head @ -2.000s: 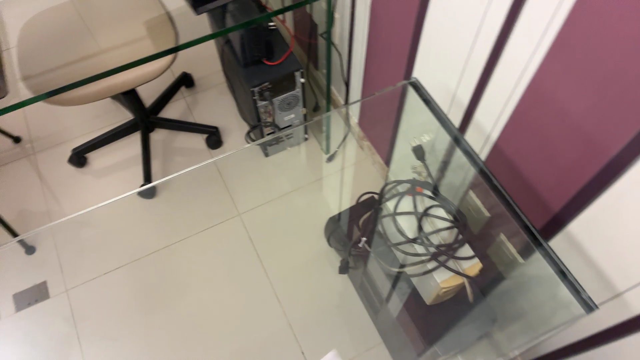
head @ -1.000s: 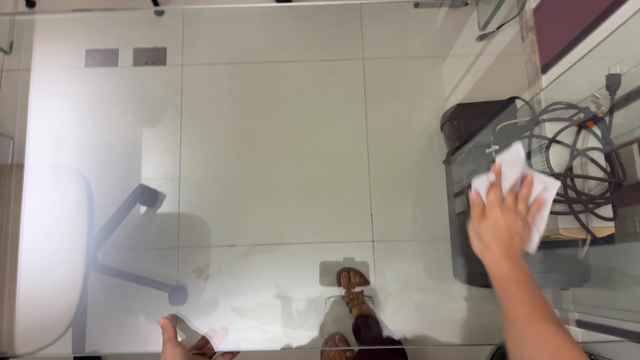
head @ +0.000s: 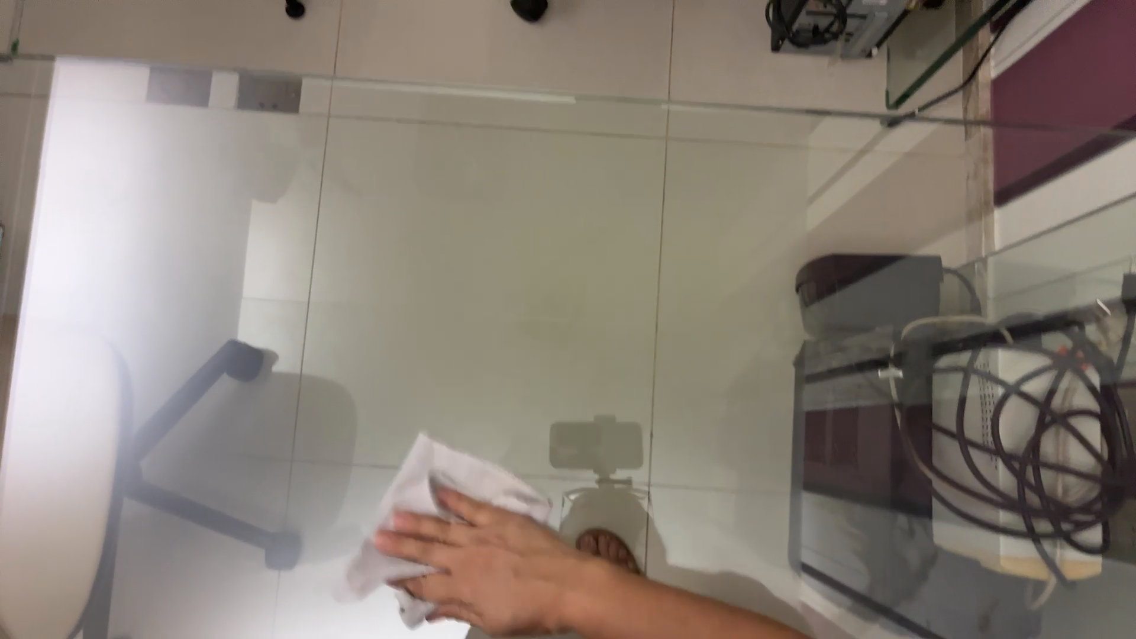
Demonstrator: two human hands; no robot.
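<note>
My right hand point(head: 497, 561) lies spread over a white cloth point(head: 428, 497), pressing it against a clear glass tabletop point(head: 497, 266) at the lower middle of the view. The forearm comes in from the lower right. Part of the cloth sticks out past the fingertips and above the hand. My left hand is not in view. Through the glass show the tiled floor and a foot point(head: 608, 548) just above the forearm.
At right, seen through the glass, are coiled dark cables point(head: 1034, 444) over a white box-shaped device point(head: 963, 461) and a dark computer case point(head: 852, 426). A swivel chair point(head: 62, 479) stands at left. The glass's far edge point(head: 497, 93) crosses the top.
My right hand has swept the cloth from the right side near the cables to the lower middle. My left hand, at the bottom edge a second ago, has left the view.
</note>
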